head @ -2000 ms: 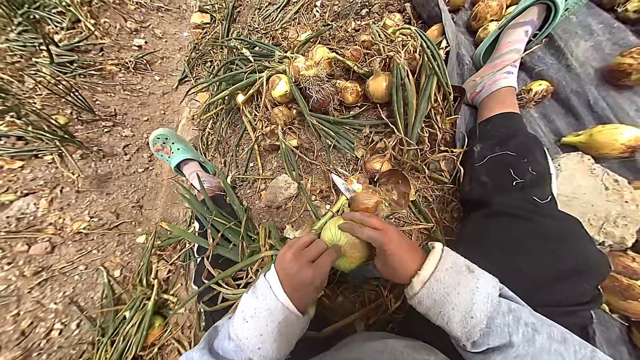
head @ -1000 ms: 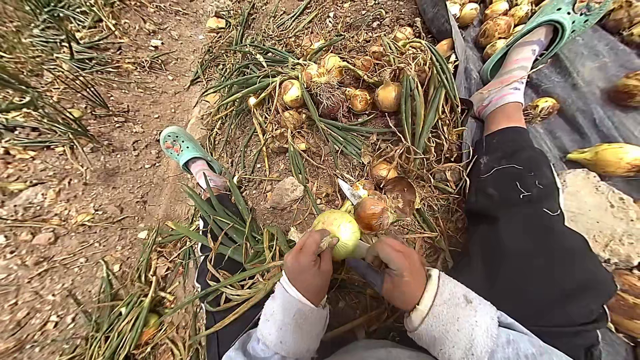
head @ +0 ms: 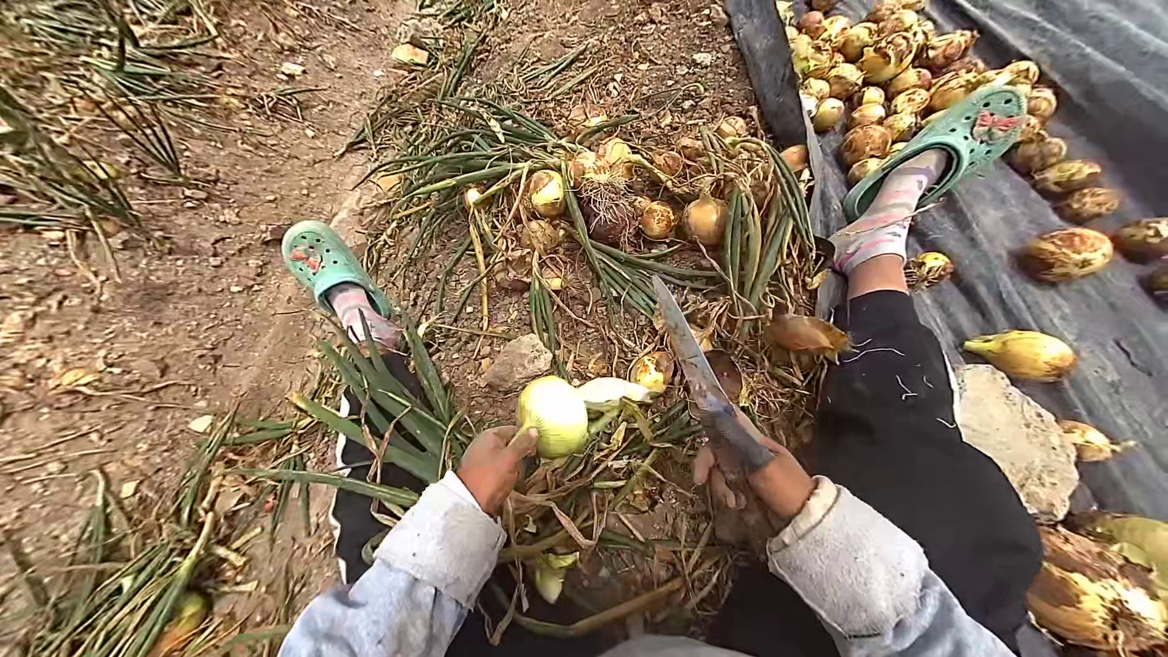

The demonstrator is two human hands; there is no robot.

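My left hand (head: 497, 464) holds a peeled, pale yellow-green onion (head: 553, 416) by its lower left side, above the soil between my legs. My right hand (head: 762, 474) is closed around a knife, its metal blade (head: 691, 356) pointing up and slightly left; the handle is hidden by the hand. The blade stands right of the onion, apart from it. A whitish onion piece (head: 613, 392) lies just right of the held onion, with green and dry leaves below it. Onions with tops and roots (head: 607, 196) lie in a heap farther forward.
My legs are spread, with green clogs (head: 330, 260) on both feet. At the right, dark ground sheeting (head: 1049, 265) bears many harvested onions (head: 867, 141) and a single onion (head: 1022, 355). A large pale rock (head: 1017, 438) sits beside my right leg, a smaller stone (head: 517, 361) near the held onion.
My hands have moved apart. The onion was between both hands; now only my left hand holds it. The knife blade has come up into clear view in my right hand.
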